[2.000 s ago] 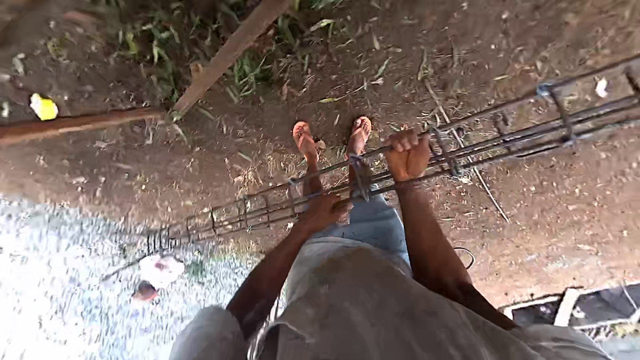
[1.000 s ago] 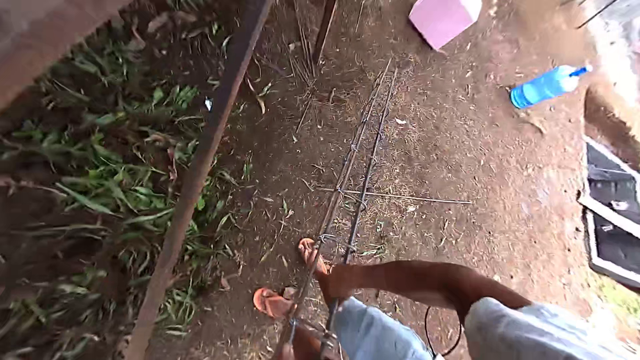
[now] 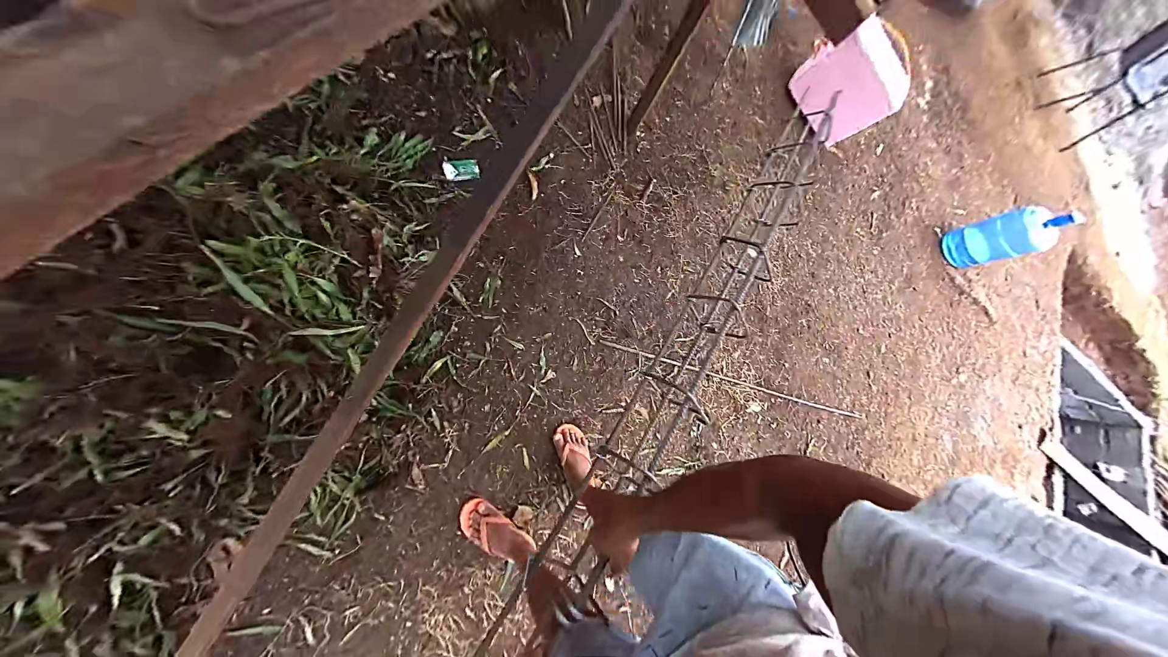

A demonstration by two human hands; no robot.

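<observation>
A long rebar cage (image 3: pixel 721 306), made of steel bars with rectangular stirrups, runs diagonally from the bottom centre up to the upper right. My right hand (image 3: pixel 613 531) is closed around its near part, just beside my sandalled foot. Lower down, close to the bottom edge, my left hand (image 3: pixel 550 598) grips the same cage; its fingers are partly hidden and blurred. The far end of the cage overlaps a pink container (image 3: pixel 853 87) in view. A thin loose rod (image 3: pixel 776 392) lies on the soil and crosses beneath the cage.
A wooden pole (image 3: pixel 365 392) slants across the left, over grass, with a thick blurred beam (image 3: pixel 164 100) above it. On the right are a blue bottle (image 3: pixel 999 237) on the soil and a dark framed panel (image 3: pixel 1100 429). Several bars (image 3: pixel 1090 96) jut in at the upper right.
The view has swung strongly since two seconds ago. The cage, which ran across the view then, now points away up to the right. Both hands stay on it.
</observation>
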